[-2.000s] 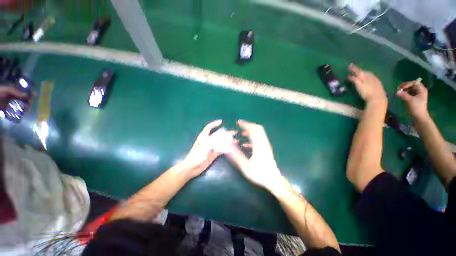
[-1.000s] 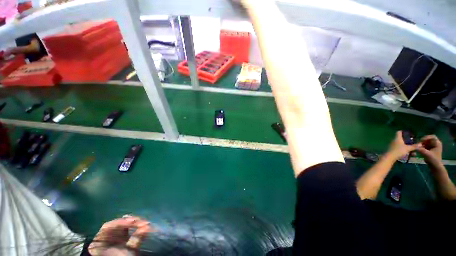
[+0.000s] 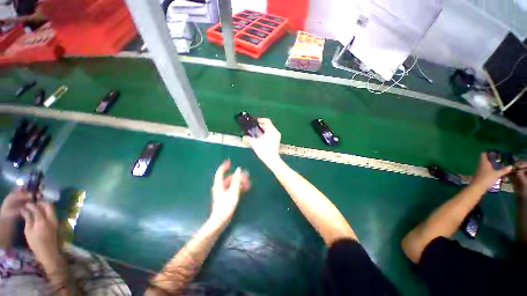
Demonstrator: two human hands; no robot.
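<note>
My right hand (image 3: pixel 266 140) reaches over the pale metal strip and holds a small black phone (image 3: pixel 248 124) by its near end, over the green conveyor belt. My left hand (image 3: pixel 228 191) is raised over the glossy green bench, fingers apart, slightly blurred, with nothing seen in it. Another black phone (image 3: pixel 325 132) lies on the belt to the right of my right hand. A black phone (image 3: pixel 146 159) with a pale lower patch lies on the bench to the left of my left hand.
A grey post (image 3: pixel 173 75) stands at the strip. More phones lie on the belt at left; a dark phone cluster (image 3: pixel 26 143) is on the bench. Neighbours' hands work at far left and far right. A red parts tray (image 3: pixel 248 32) and white cables are on the back shelf.
My right arm came down from its high reach, and its hand has taken hold of a phone on the belt. My left hand moved up and right over the bench.
</note>
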